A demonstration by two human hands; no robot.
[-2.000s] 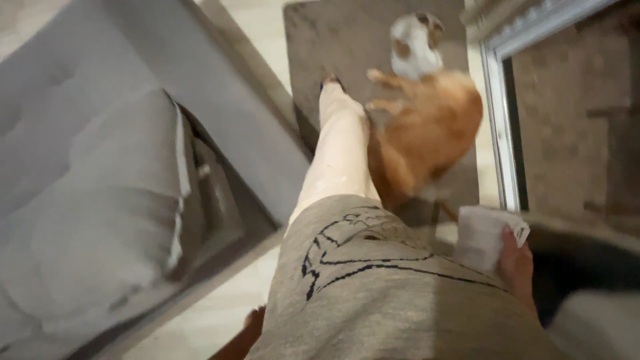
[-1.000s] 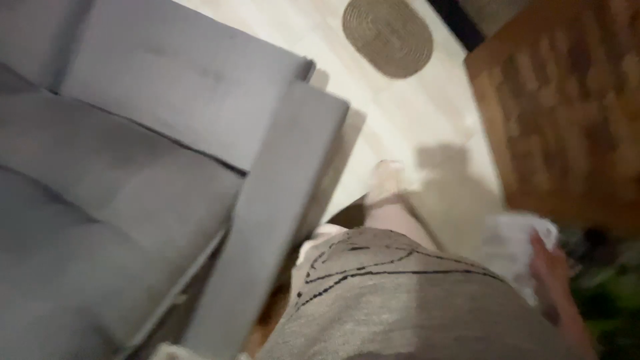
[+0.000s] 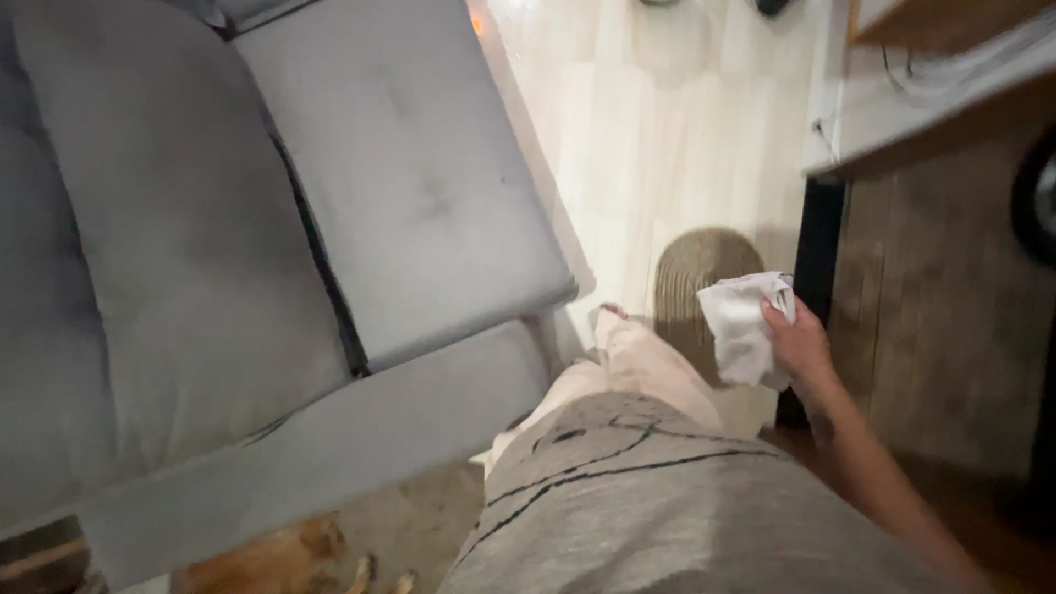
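At the right of the head view, my right hand (image 3: 799,338) grips a folded white cloth (image 3: 745,330), with my thumb over its near edge. The cloth hangs above an oval woven mat (image 3: 697,285) and hides part of it. My left hand is outside the view. Below me are the grey-brown shirt (image 3: 627,503) with dark line drawing on it and my bare legs (image 3: 639,359).
A grey upholstered sofa (image 3: 396,190) fills the left side. An orange-furred animal (image 3: 268,557) is on a brown rug (image 3: 421,520) at the lower left. Pale plank flooring (image 3: 627,148) runs ahead. A wooden-topped cabinet or shelf (image 3: 932,124) borders the right side.
The view has moved forward along the sofa to the oval mat. The orange animal, ahead of me two seconds ago, is now at the lower left. The white cloth stays in my right hand.
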